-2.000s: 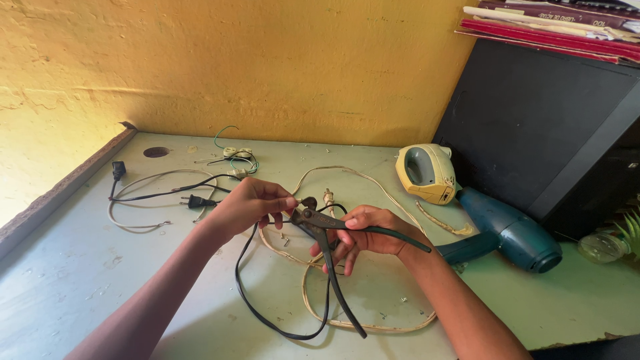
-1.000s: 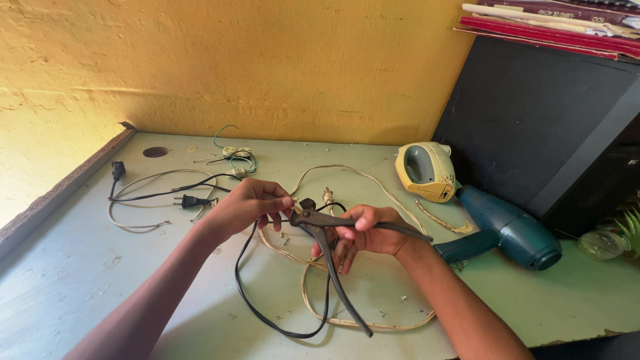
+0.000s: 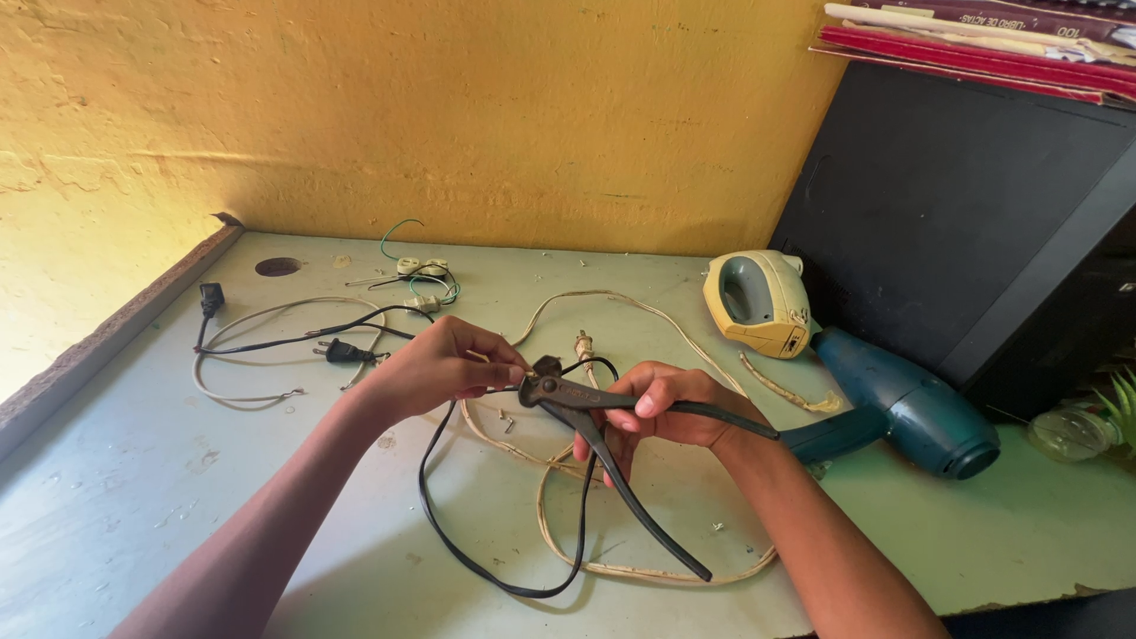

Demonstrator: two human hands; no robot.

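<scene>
My right hand (image 3: 661, 413) holds a pair of end-cutting pincers (image 3: 581, 397) by the handles, which are spread apart. At the pincers' jaws, the fingers of my left hand (image 3: 457, 359) pinch a small end of black electrical cord (image 3: 429, 497); the exact grip is partly hidden by the fingers. That cord hangs in a loop below both hands. Behind the pincers stands a whitish plug (image 3: 582, 346), close to an off-white cord (image 3: 657, 311) that curves across the table. Small scraps lie near the jaws.
At the left lie a black two-pin plug (image 3: 342, 351), a grey cord (image 3: 240, 399) and a black connector (image 3: 211, 297). Farther back are white sockets (image 3: 422, 266) with wires. A yellow appliance part (image 3: 754, 302), a blue hair dryer (image 3: 923, 408), a black case (image 3: 950, 213) and a plastic bottle (image 3: 1074, 432) stand right.
</scene>
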